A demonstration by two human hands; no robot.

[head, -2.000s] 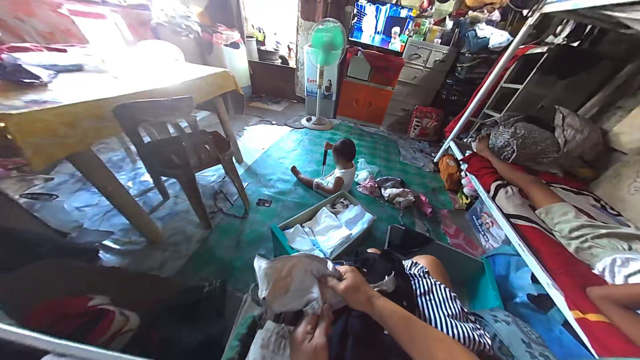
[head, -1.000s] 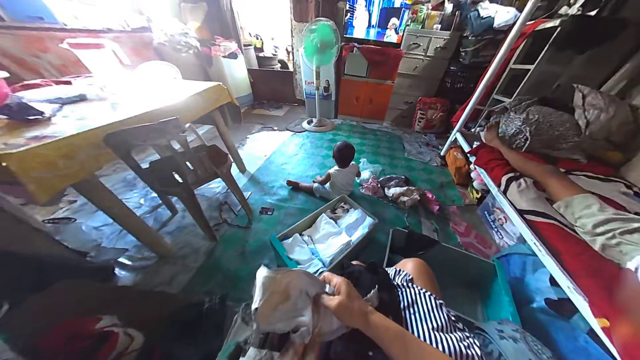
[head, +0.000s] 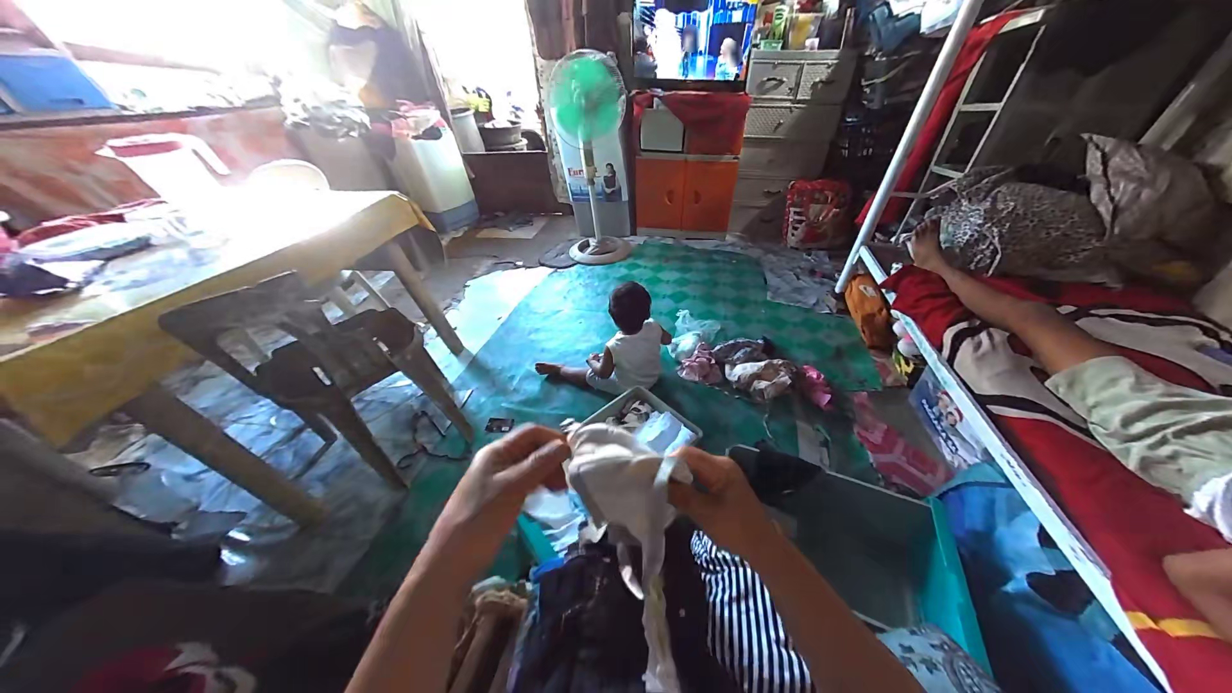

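Both my hands hold up a white cloth garment [head: 621,481] in front of me, with a strip of it hanging down over my lap. My left hand [head: 520,462] grips its left edge, and my right hand [head: 712,481] pinches its right edge. Behind the garment is a plastic bin [head: 688,423] of folded white and light blue cloths, partly hidden by my hands. Dark clothing and black-and-white striped fabric [head: 751,616] lie at my lap. To the right of my lap sits a green and grey plastic bin [head: 866,539] with dark cloth at its left end.
A small child [head: 635,351] sits on the green mat, beside a pile of clothes [head: 760,371]. Left are a plastic chair [head: 318,366] and a table with a yellow cloth [head: 221,279]. A stand fan [head: 589,144] is ahead. A person's leg [head: 1020,318] rests on the bunk bed at right.
My hands have moved apart and up, and the white garment now hangs spread between them; before, it was bunched near the bins. The child's legs and arms have shifted slightly.
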